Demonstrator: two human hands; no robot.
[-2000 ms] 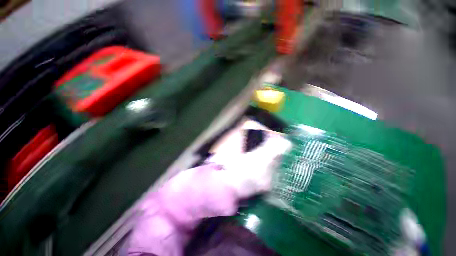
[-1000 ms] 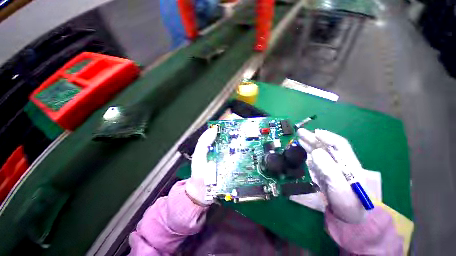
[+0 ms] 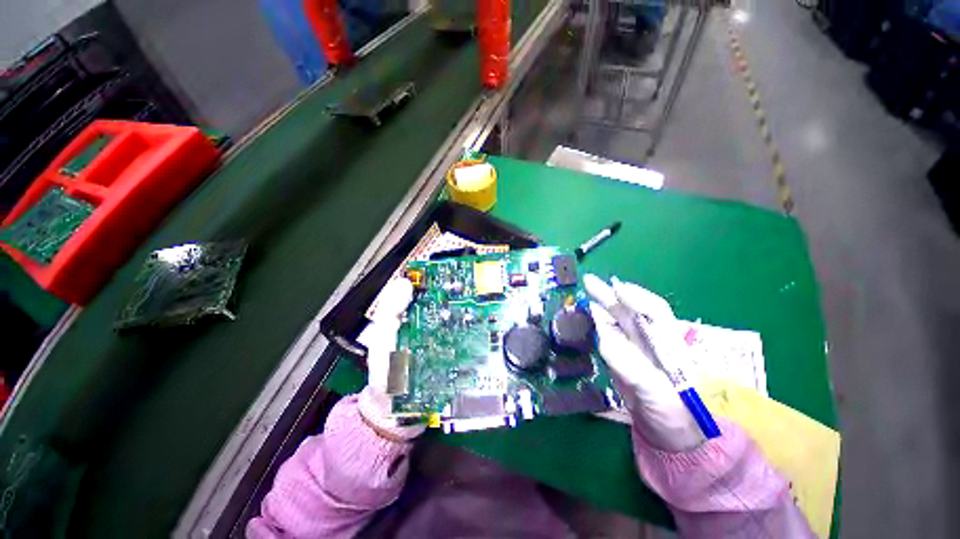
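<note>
A green circuit board (image 3: 463, 342) is held above the green mat, component side up, with two round black parts and connectors along its near edge. My left hand (image 3: 385, 363), in a white glove, grips its left edge. My right hand (image 3: 642, 368), also gloved, holds its right edge. A marker pen with a blue cap (image 3: 697, 413) lies in my right hand, cap towards me. The fingertips under the board are hidden.
Black tray (image 3: 339, 316) with a red-dotted sheet, left of the board. Yellow round container (image 3: 473, 187), dark marker (image 3: 599, 240), printed sheet (image 3: 737, 356) and yellow paper (image 3: 792, 437) on the mat (image 3: 695, 242). Conveyor (image 3: 284, 200) carries boards at left; red tray (image 3: 137, 216) beyond.
The blurred board first showed its trace side; it now shows its component side, with both hands on its edges. Since one second ago, the view has shifted and the belt boards appear further left.
</note>
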